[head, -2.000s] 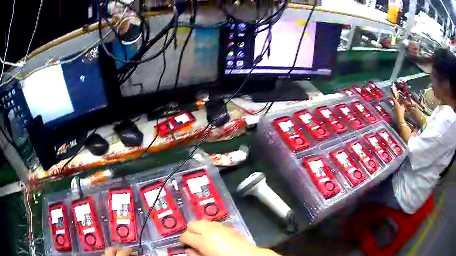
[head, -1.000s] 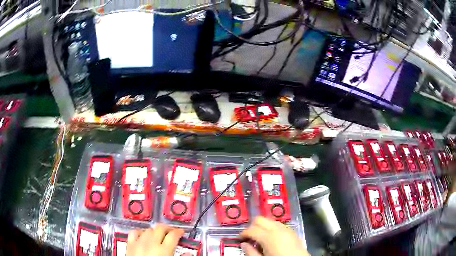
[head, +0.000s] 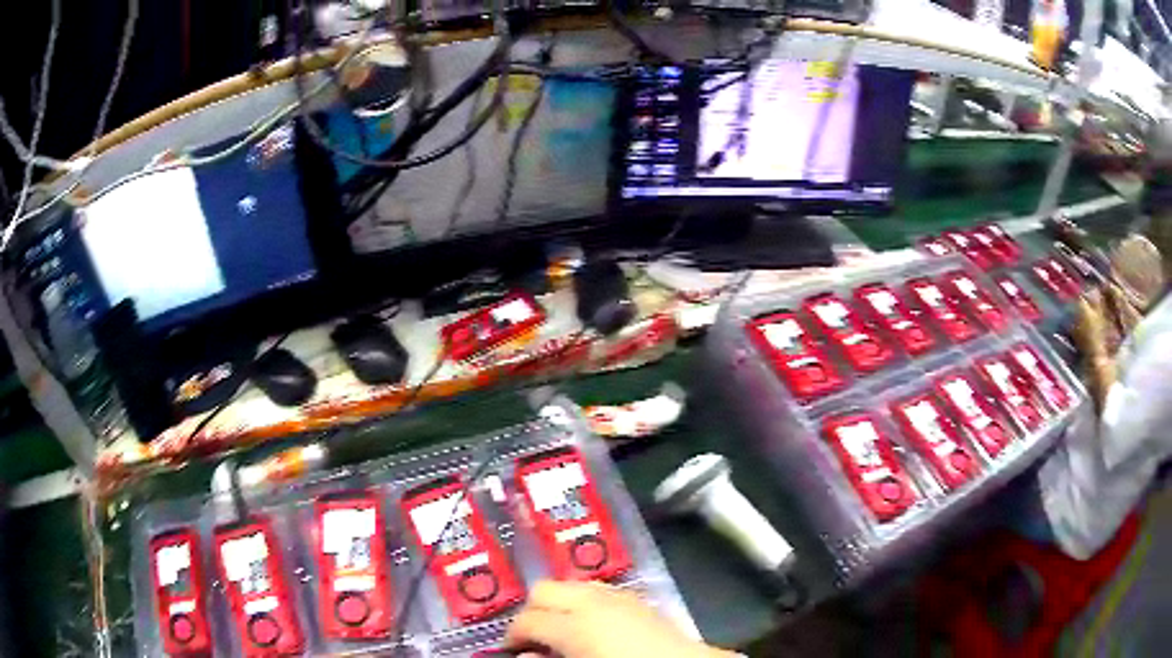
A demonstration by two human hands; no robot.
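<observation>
A clear blister tray (head: 649, 594) holds a row of red units with white labels and black rings, such as the rightmost unit (head: 573, 514). My right hand (head: 598, 622) is at the tray's lower edge, just below that unit and cut off by the frame. Its fingertips bend down beside a sliver of red at the bottom edge; whether they grip anything is hidden. My left hand is out of the picture. A thin black cable (head: 431, 546) runs blurred over the tray. A white barcode scanner (head: 733, 512) lies right of the tray.
A second filled tray (head: 823, 418) stands to the right, with a person (head: 1112, 424) beyond it. Behind are black mice (head: 370, 350), a spare red unit (head: 494, 327) on the shelf, lit monitors (head: 771, 129) and hanging cables (head: 437, 122).
The view has swung right and tilted since one second ago, so the tray sits lower left. My left hand has gone out of the picture. My right hand remains at the tray's lower right.
</observation>
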